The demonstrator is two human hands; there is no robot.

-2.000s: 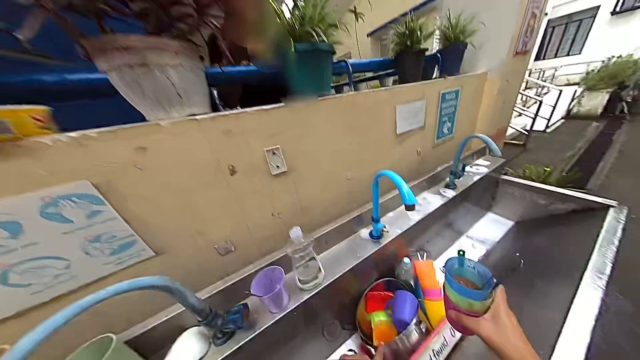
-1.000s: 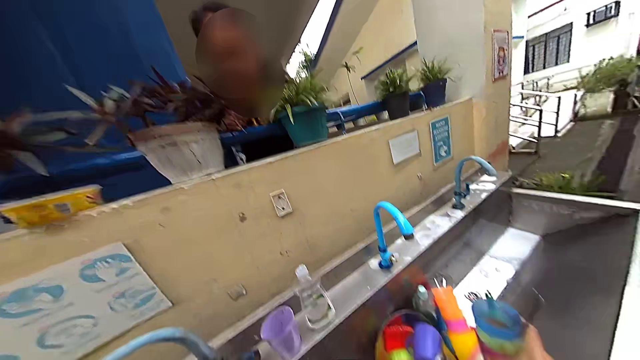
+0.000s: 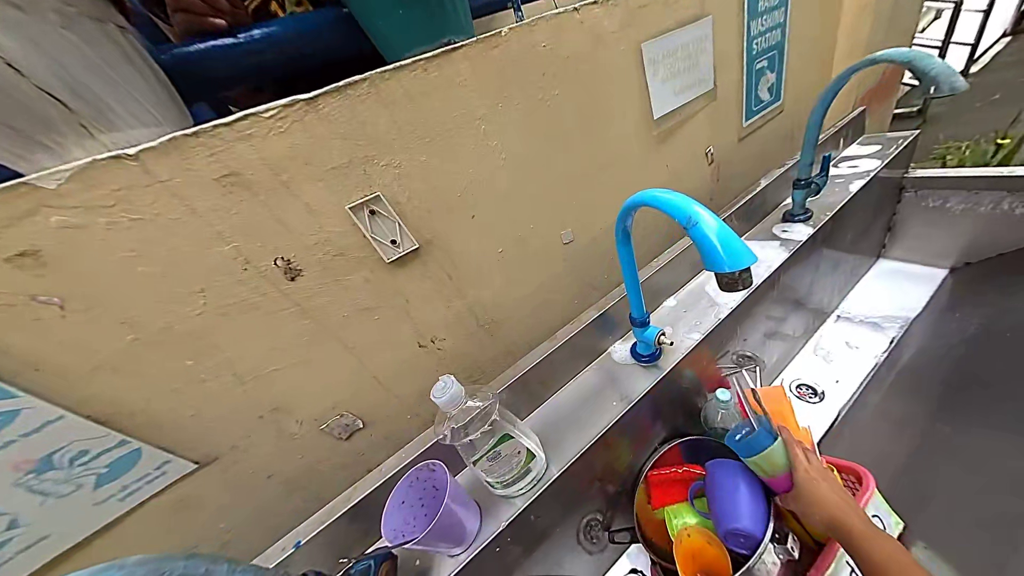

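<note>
My right hand (image 3: 824, 492) is closed around a stack of colored plastic cups (image 3: 760, 452), blue, green and pink, with thin utensils standing in it. Beneath and left of it is a metal pot (image 3: 644, 500) holding a purple mug (image 3: 734, 506), a red cloth (image 3: 674, 485), a green item (image 3: 688, 518) and an orange cup or bowl (image 3: 700, 554). An orange item (image 3: 780, 412) and a pink basket (image 3: 852, 480) lie beside the hand. A clear plastic bottle (image 3: 722, 412) stands behind the pot. My left hand is out of view.
On the sink ledge stand a purple cup (image 3: 432, 512), a clear soap bottle (image 3: 500, 448), a bright blue faucet (image 3: 680, 208) and a duller blue faucet (image 3: 832, 96). The steel basin (image 3: 944, 384) extends right, with a drain (image 3: 806, 390). A wall (image 3: 480, 200) runs behind.
The view has tilted down since one second ago, and the person behind the planters is out of frame. The stacked cups are now lower, beside the pot's contents and the orange item.
</note>
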